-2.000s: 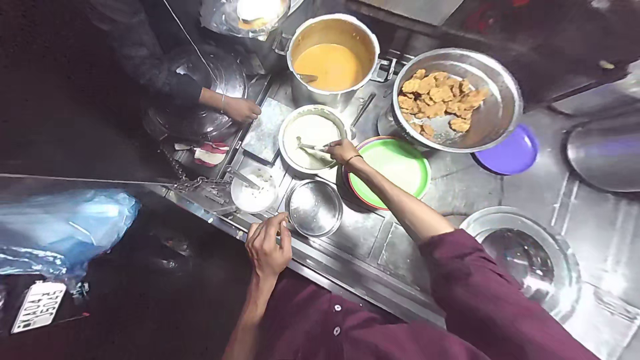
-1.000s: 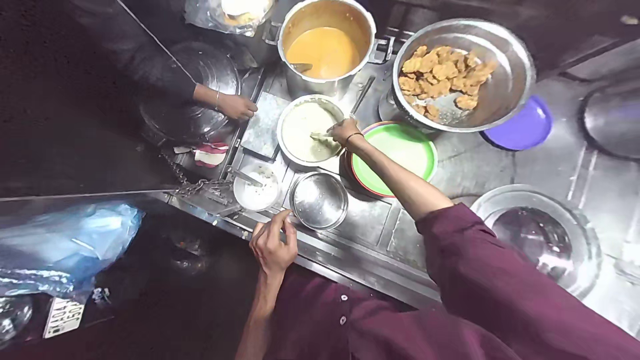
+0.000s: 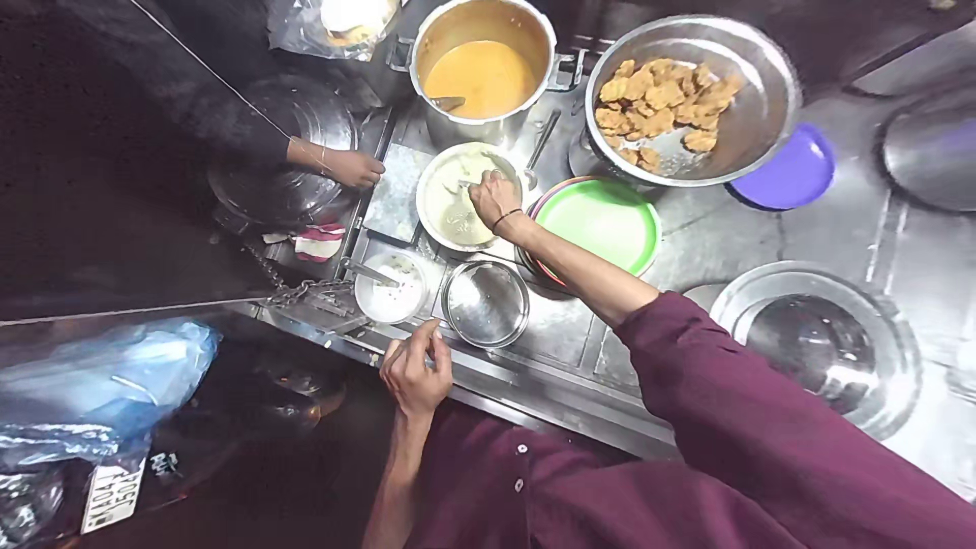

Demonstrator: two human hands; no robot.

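My right hand (image 3: 496,200) is closed around the handle of a spoon (image 3: 466,184), mostly hidden by the fingers, over a round pot of pale creamy batter or chutney (image 3: 450,217). My left hand (image 3: 417,366), fingers curled and thumb near the forefinger, rests by the counter's front edge; nothing shows in it. Just beyond it are a white bowl (image 3: 381,313) with a spoon (image 3: 371,271) and a round steel lid or dish (image 3: 486,305). A stack of plates, green on top (image 3: 598,225), lies beneath my right forearm.
Behind stands a steel cooker pot (image 3: 488,114) of orange curry or soup. A steel basin (image 3: 781,99) holds fried pieces (image 3: 663,95). Rightward are a purple plate (image 3: 793,171) and a steel basin (image 3: 732,297). A person's hand (image 3: 354,168) is at left, near a chain (image 3: 305,290).
My right hand has shifted slightly within the area over the pale pot, and the spoon's angle has changed. My left hand stays by the counter's front edge.
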